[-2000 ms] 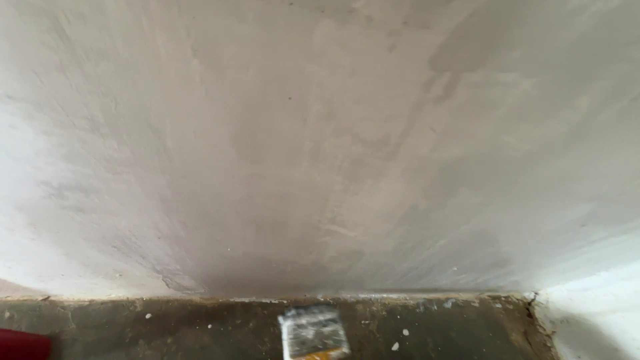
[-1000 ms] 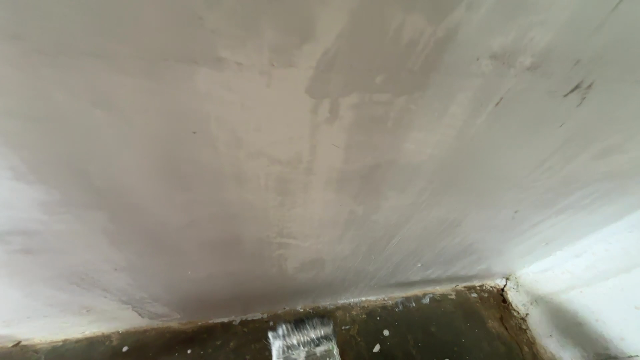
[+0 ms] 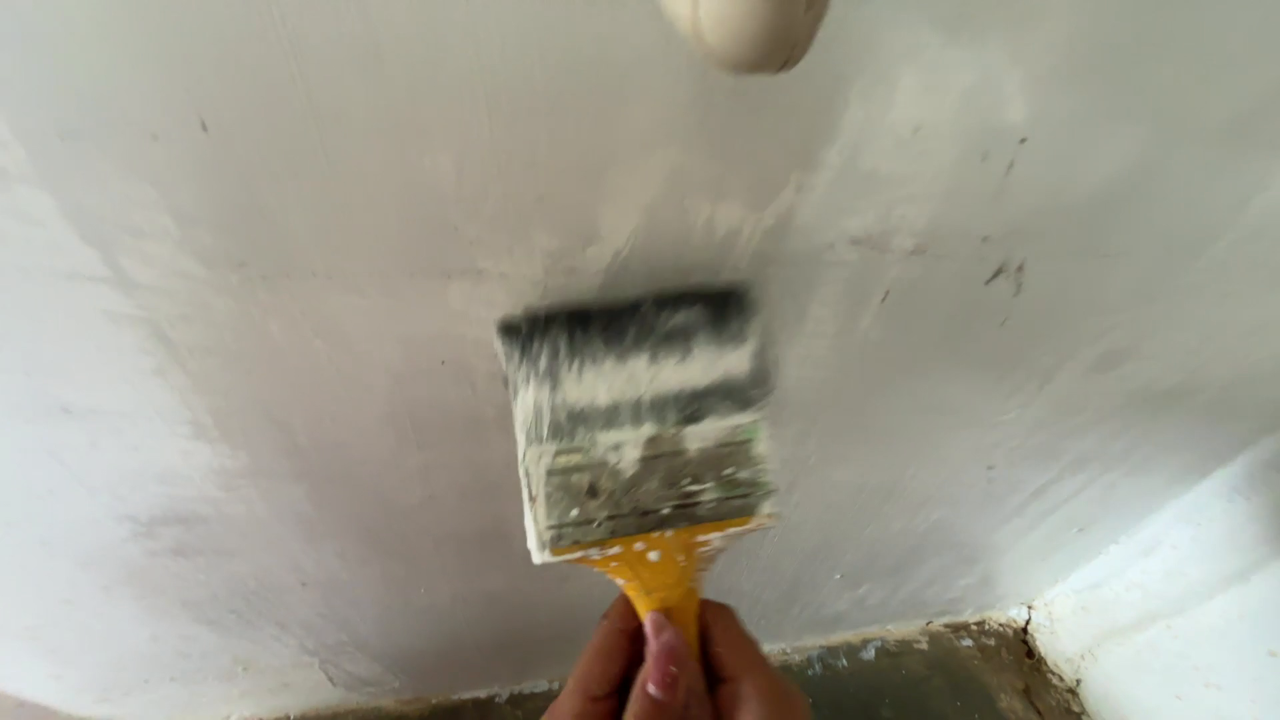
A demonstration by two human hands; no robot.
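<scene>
My right hand (image 3: 675,665) is at the bottom centre, closed on the yellow handle of a wide flat paintbrush (image 3: 650,480). The thumb lies along the front of the handle, with fingers at either side. White paint coats parts of the dark bristles and the metal ferrule, and specks the handle. The bristles point up over a patchy grey-white wall (image 3: 350,400); blur hides whether they touch it. My left hand is not in view.
A cream rounded object (image 3: 750,30) is cut off by the top edge. The wall meets a dark, paint-spotted floor (image 3: 880,680) below. A white adjoining surface (image 3: 1190,590), with a crack at the corner, stands at the right.
The paintbrush has moved up from the bottom edge to the middle of the view, and its handle and my hand now show. The cream rounded object has come into view.
</scene>
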